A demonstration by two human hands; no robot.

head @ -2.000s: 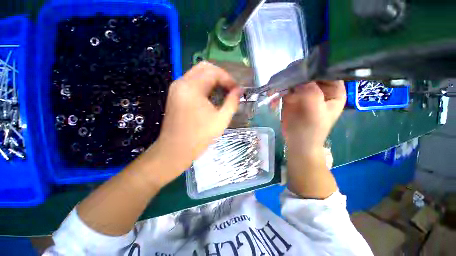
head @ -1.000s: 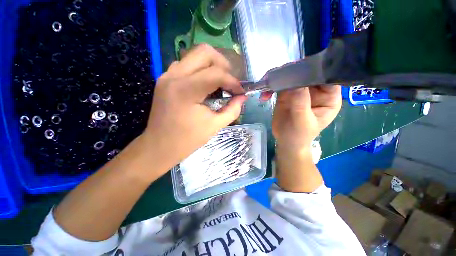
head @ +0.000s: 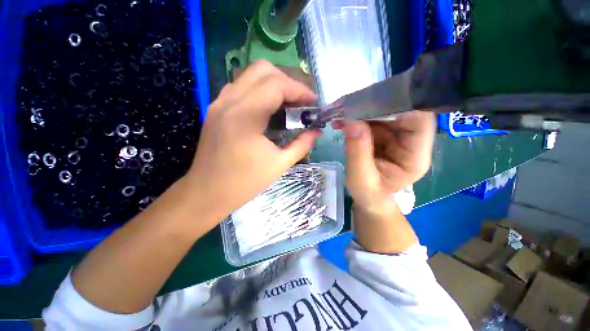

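Note:
The silver fixture block with a dark hole sits under the tip of the grey press arm. My left hand is around the block, thumb and index fingertips on either side of the press tip; whether they pinch a small part is unclear. My right hand is just right of the tip, under the arm, fingers curled. A thin pale pin shows at its fingers, partly hidden by the arm. A clear box of pale pins stands below the hands.
A large blue bin of small rings is at left. The green press column base and a second clear box are behind my hands. The green press body overhangs at right, near a blue bin. Cartons lie lower right.
The view has shifted since the oldest frame. My left fingertips have parted around the fixture, showing its dark hole. My right hand has turned, with its palm and thumb more visible.

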